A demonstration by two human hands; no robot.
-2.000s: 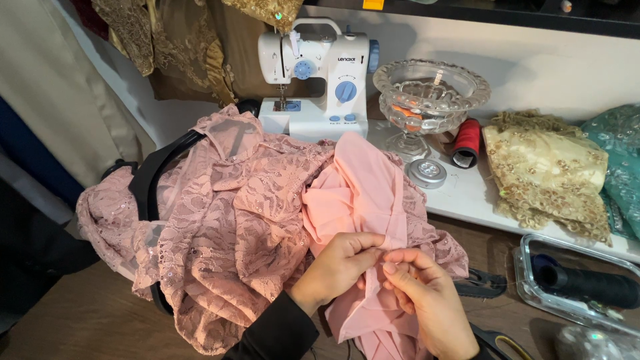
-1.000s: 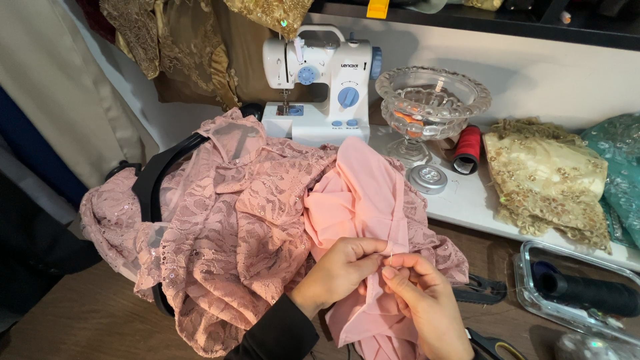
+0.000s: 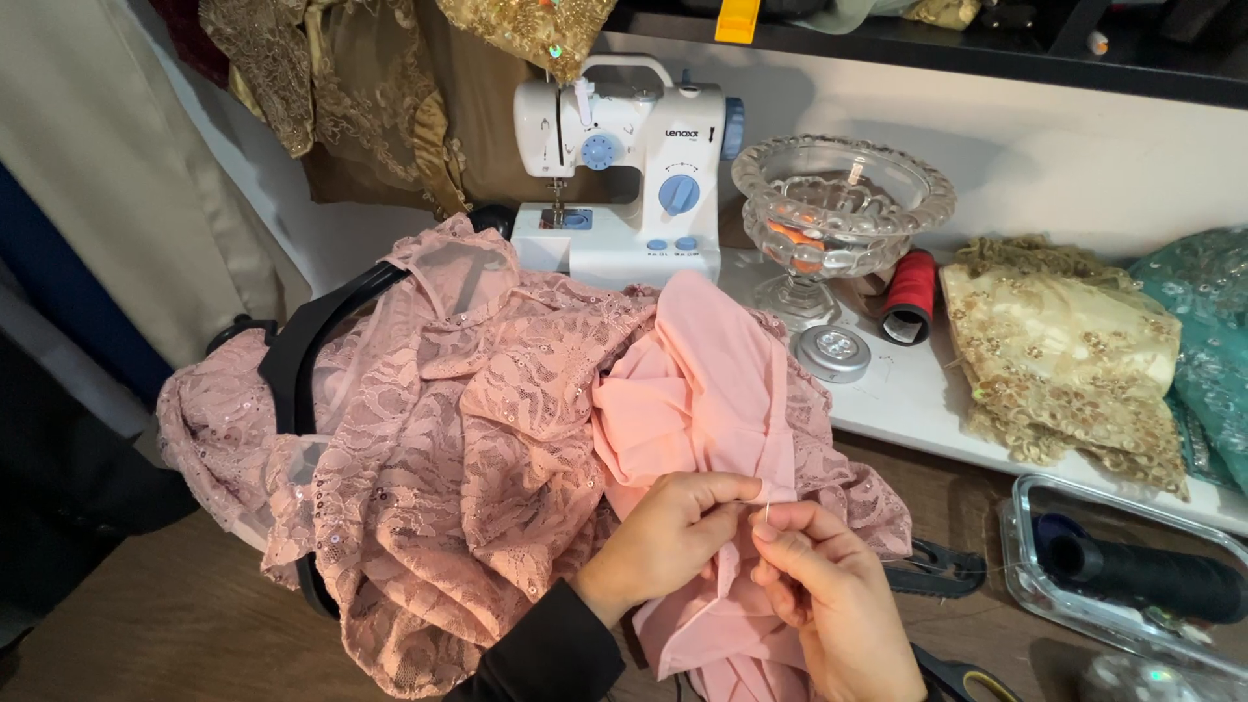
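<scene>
My left hand pinches the edge of a smooth pink lining fabric between thumb and forefinger. Close on its right, my right hand holds a thin sewing needle between thumb and fingertips, its tip at the pinched fold. The lining lies over a dusty-pink lace garment with sequins, which is bunched on the brown table around a black plastic hanger. Whether the needle passes through the cloth cannot be told.
Behind the garment stand a white sewing machine, a glass pedestal bowl, a red thread spool and a round push light. Gold lace fabric lies right. Nearer are a clear container with a black thread cone and scissors.
My hands stay at the lining's edge. The right fingers have shifted slightly, and the needle now shows upright between the fingertips.
</scene>
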